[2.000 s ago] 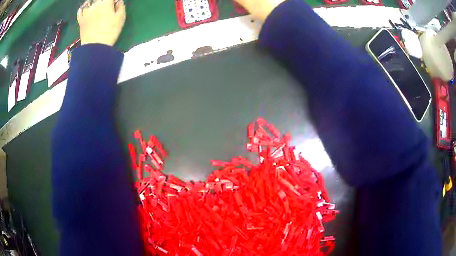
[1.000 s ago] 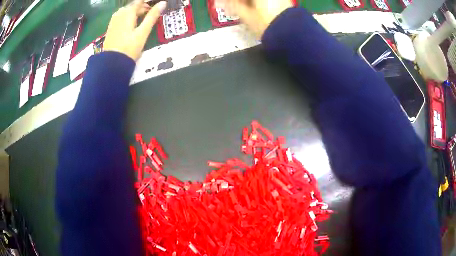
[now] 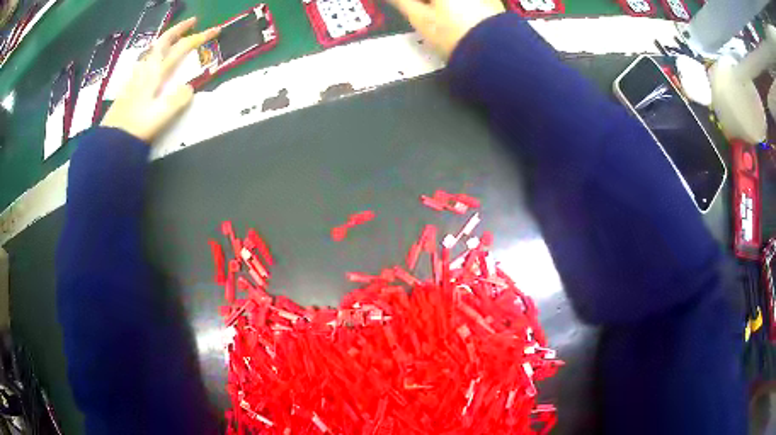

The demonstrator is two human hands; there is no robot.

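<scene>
A red-framed phone unit with a dark screen lies slanted on the green belt. My left hand is at its left end, fingers spread, with fingertips over that end. My right hand is at the top edge, its fingertips partly cut off; whether it pinches anything cannot be told. A red-framed keypad unit lies left of my right hand. A large heap of small red strips lies on the dark worktop nearest me, with a few loose strips beyond it.
The white belt rail curves between worktop and belt. Several red-edged units lie at left, others at top right. A smartphone lies at right, beside a white fixture and a long red piece.
My left hand has moved left and its fingers have spread. A dark-screened unit now shows beside it. Loose strips at the heap's far side have shifted and scattered. My right hand remains near the top edge.
</scene>
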